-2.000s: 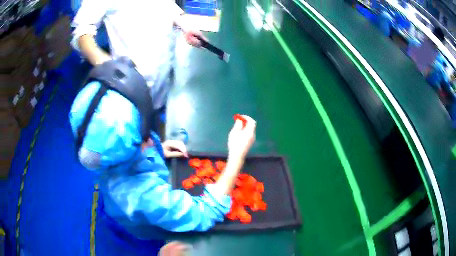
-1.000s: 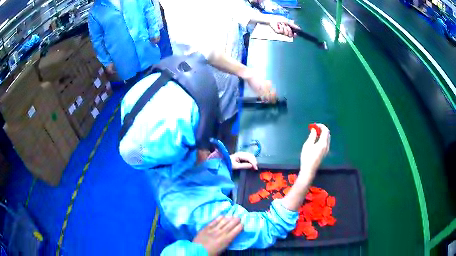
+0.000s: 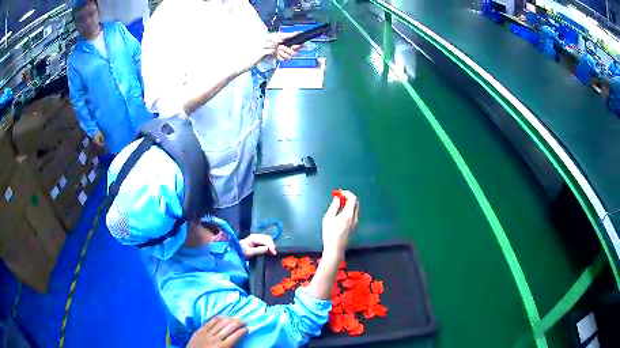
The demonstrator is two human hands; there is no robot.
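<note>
A hand, seemingly my left hand (image 3: pixel 219 333), enters at the bottom edge. It rests on the light-blue sleeve of the seated worker, fingers spread and holding nothing. My right hand is out of view. Bright orange-red pieces (image 3: pixel 357 296) lie piled in a shallow black tray (image 3: pixel 402 292) beyond that worker's arm. The worker's raised hand pinches one orange piece (image 3: pixel 338 197) above the tray; the other hand is at the tray's left corner. A black T-headed handle (image 3: pixel 285 167) lies on the green bench behind the tray.
A person in white (image 3: pixel 217 75) holds another black handle (image 3: pixel 306 35) at the bench. A person in light blue (image 3: pixel 109 81) stands at the upper left. Brown cartons (image 3: pixel 34 204) stand at left. A blue coil (image 3: pixel 272 227), pale sheet (image 3: pixel 297 75) and blue tray (image 3: pixel 299 61) are on the bench.
The view has shifted. The person in white has let go of the handle on the bench and now has both hands by the other one. The hand on the sleeve sits lower, partly cut off.
</note>
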